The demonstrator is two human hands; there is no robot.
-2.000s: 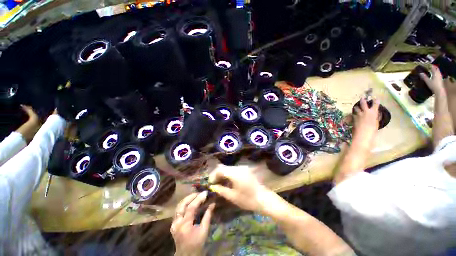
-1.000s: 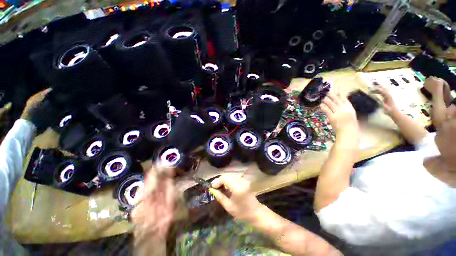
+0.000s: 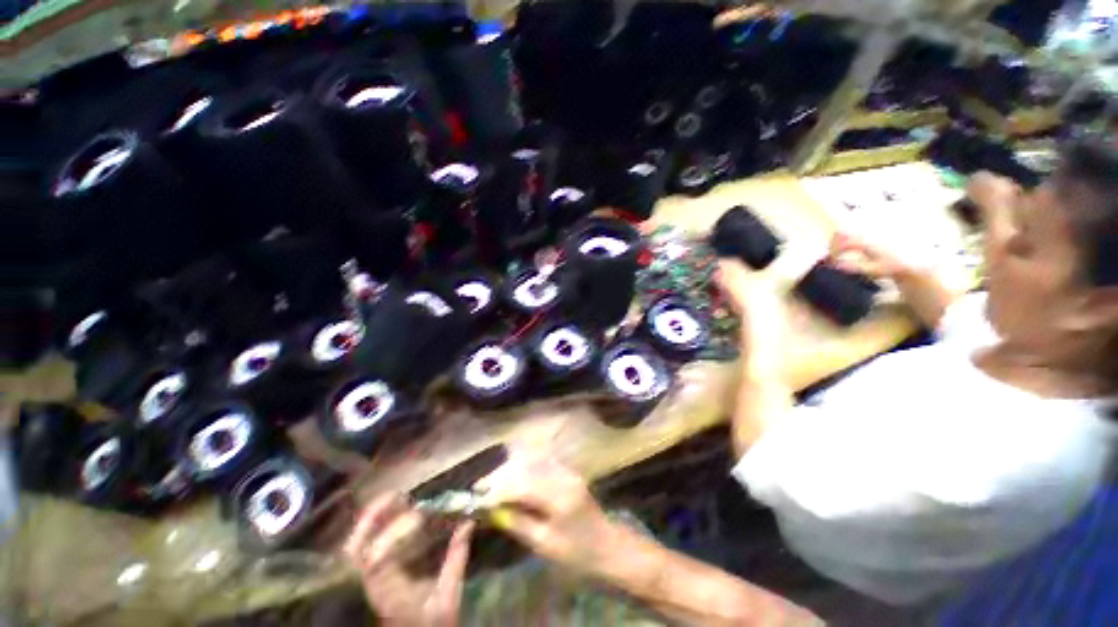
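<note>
The picture is blurred. My left hand [image 3: 411, 557] is at the bottom centre, its fingers curled at the lower left end of a dark housing [image 3: 463, 475]. My right hand [image 3: 552, 508] comes from the right, with yellow on a fingertip. Its thumb and finger pinch a small pale wired board [image 3: 459, 501] at the housing's near side, between both hands. Blur hides how the board and housing meet. Black housings with shiny rings, such as one at the front left [image 3: 272, 502], stand in rows beyond my hands.
The tan bench [image 3: 687, 398] runs across the view. Larger black housings [image 3: 98, 165] stand at the back left. Tangled wired boards [image 3: 687, 276] lie right of the rows. A neighbouring worker in white [image 3: 920, 465] handles black housings [image 3: 840, 292] at right, near a white board [image 3: 913, 208].
The view has swung right, so the bench things sit further left. My left hand has come from beside the work to the housing. The neighbour's hands and black pieces have shifted.
</note>
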